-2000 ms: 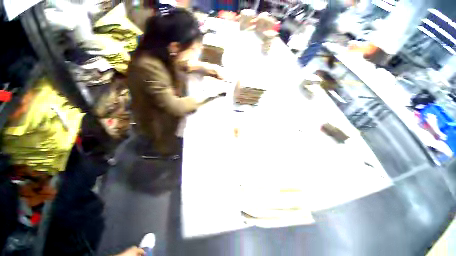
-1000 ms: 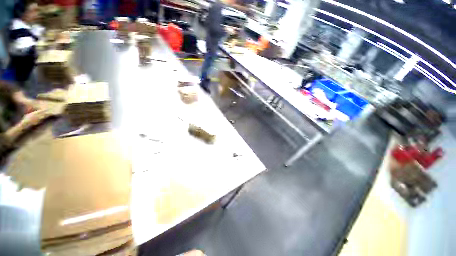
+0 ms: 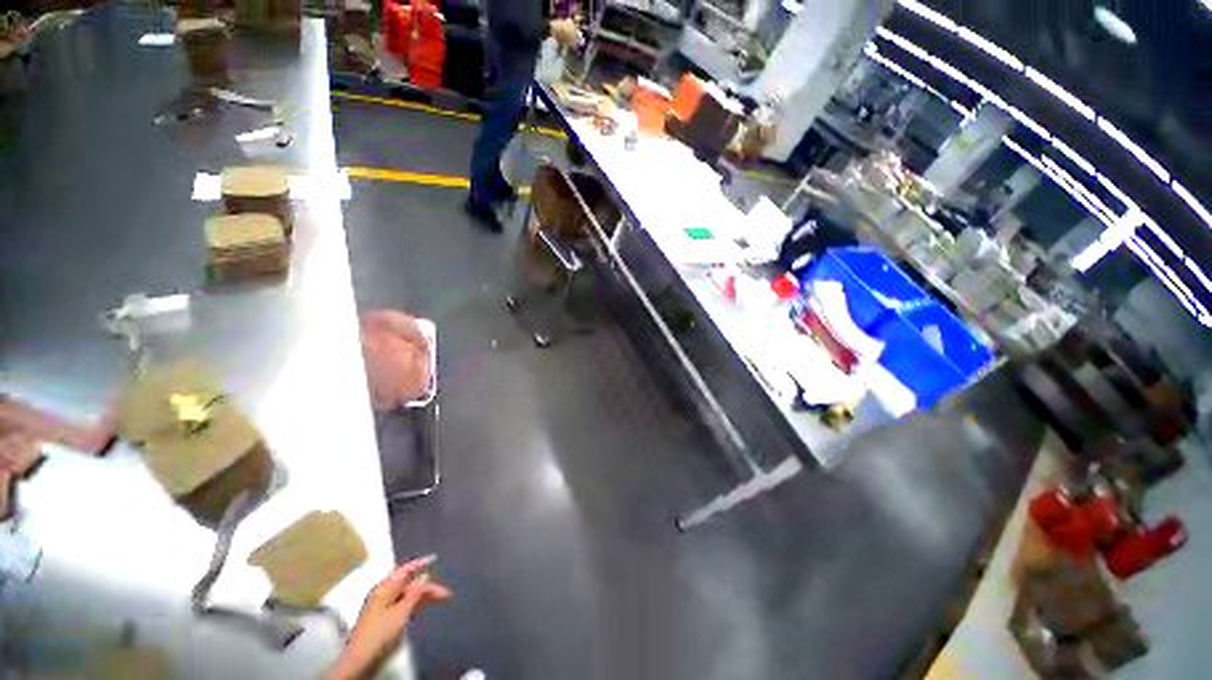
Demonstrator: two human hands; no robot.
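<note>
My left hand (image 3: 386, 614) is at the bottom, left of centre, beside the edge of the near table (image 3: 348, 345). Its fingers point up and right; something small and pale shows at the fingertips, too blurred to tell if it is held. Just left of it lies a flat brown stack (image 3: 308, 558). A larger brown stack (image 3: 206, 452) with a small yellow thing (image 3: 192, 412) on top is further left. A dark strap-like strip (image 3: 223, 551) runs between them. My right hand is not in view.
Two brown stacks (image 3: 247, 247) stand further up the table. A pink-backed chair (image 3: 396, 359) is by its edge. A second table (image 3: 665, 179) carries blue bins (image 3: 910, 332), a green card (image 3: 698, 234) and red pieces. A person (image 3: 505, 106) stands behind. Red and brown items (image 3: 1077, 585) lie right.
The view has swung right and moved forward past the first worker and the large brown sheets. The second table and blue bins are nearer. My left hand shows more than one second ago.
</note>
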